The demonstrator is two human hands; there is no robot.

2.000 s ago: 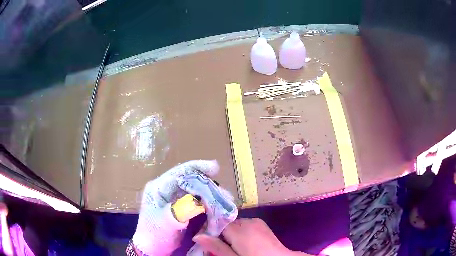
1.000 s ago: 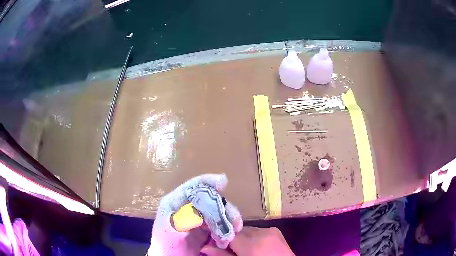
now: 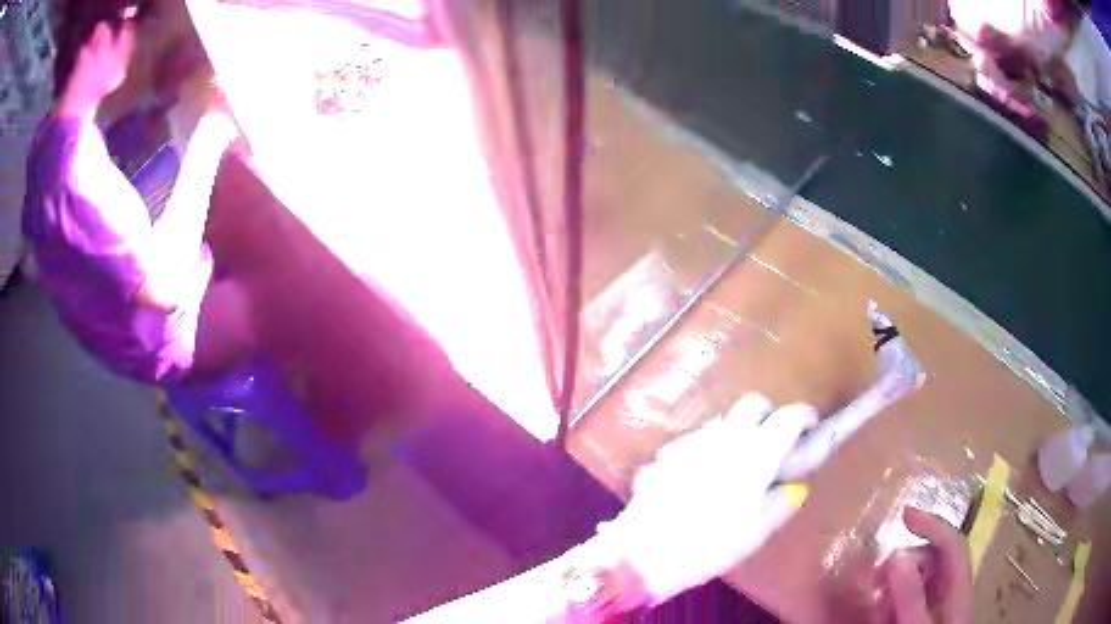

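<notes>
The pale leg-shaped piece (image 3: 853, 414) is held at its near end by my gloved left hand (image 3: 719, 488), above the brown board. Its bent, narrow far end has a dark band and points to the back of the board. A bit of yellow (image 3: 794, 494) shows at my left thumb. My bare right hand (image 3: 932, 567) is at the lower right near the yellow tape (image 3: 989, 512), fingers apart, with no object seen in it; its lower part is cut off by the frame edge.
Thin sticks (image 3: 1039, 524) and two white bottles (image 3: 1064, 457) are at the right. A striped rod (image 3: 701, 293) crosses the board. A bright side panel (image 3: 402, 183) stands left of it. A person in purple (image 3: 104, 256) and a blue stool (image 3: 262, 433) are at the left. The green belt (image 3: 950, 207) runs behind.
The view has swung to the left. My left hand has moved out over the board with the piece, now stretched away from me. My right hand has let go of the piece and is apart from it.
</notes>
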